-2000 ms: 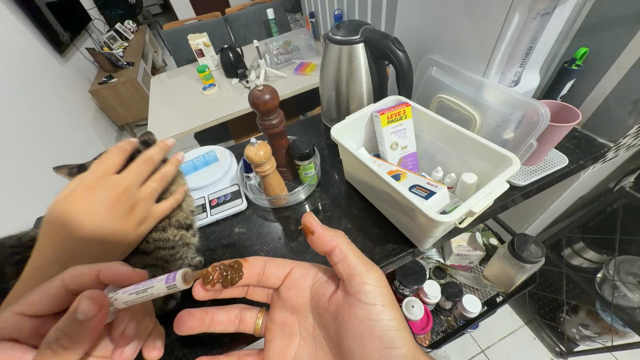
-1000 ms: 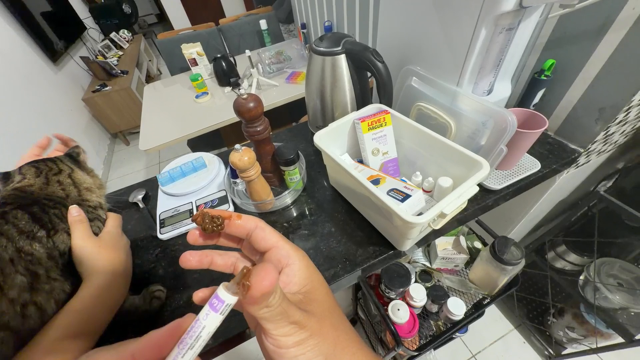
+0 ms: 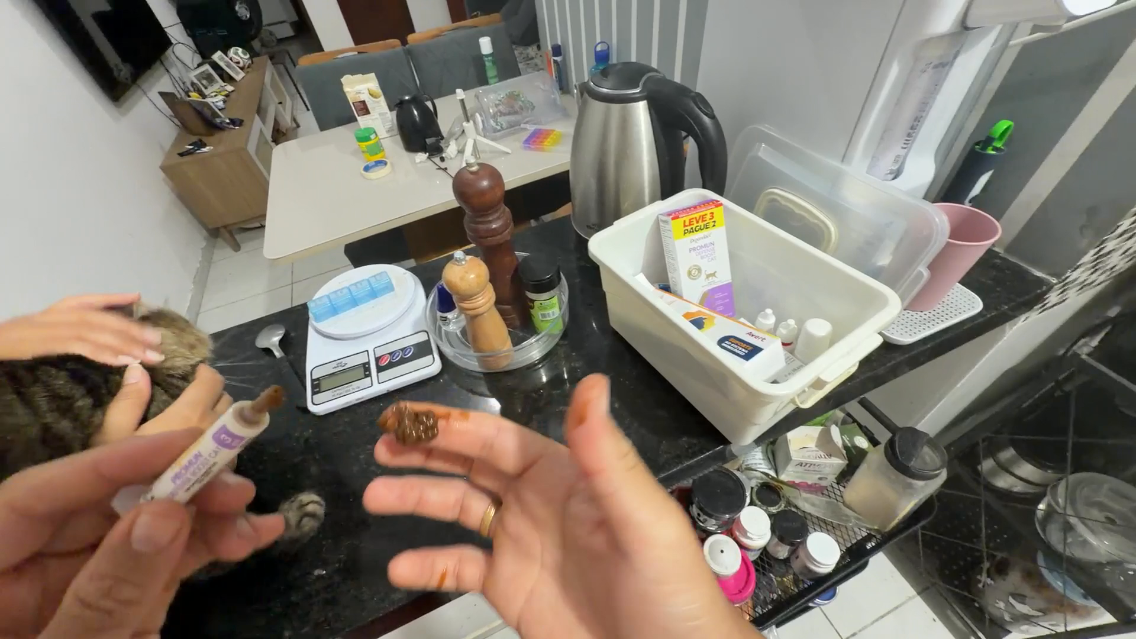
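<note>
Low on the left, my left hand (image 3: pixel 115 532) grips a small white-and-purple paste syringe (image 3: pixel 209 451) with brown paste at its tip. My right hand (image 3: pixel 550 515) is palm up, fingers apart, wearing a ring; a blob of brown paste (image 3: pixel 414 424) sits on its index fingertip, and brown smears show on the thumb and another finger. Behind my left hand, a tabby cat (image 3: pixel 62 399) is on the black countertop, its paw (image 3: pixel 302 515) showing beside my fingers. Another person's hands (image 3: pixel 80 330) rest on the cat's head and neck. The cat's face is mostly hidden.
Beyond my hands stand a white kitchen scale (image 3: pixel 368 355) with a blue pill organizer, a spoon (image 3: pixel 271 337), a round clear tray (image 3: pixel 541 355) of grinders and a jar, a steel kettle (image 3: pixel 617 151), and a white plastic bin (image 3: pixel 674 355) of medicine boxes. A wire rack (image 3: pixel 843 555) holds jars below.
The syringe has moved away from my right hand toward the left. The other person's hands now rest on the cat's head and neck. My right fingers have spread.
</note>
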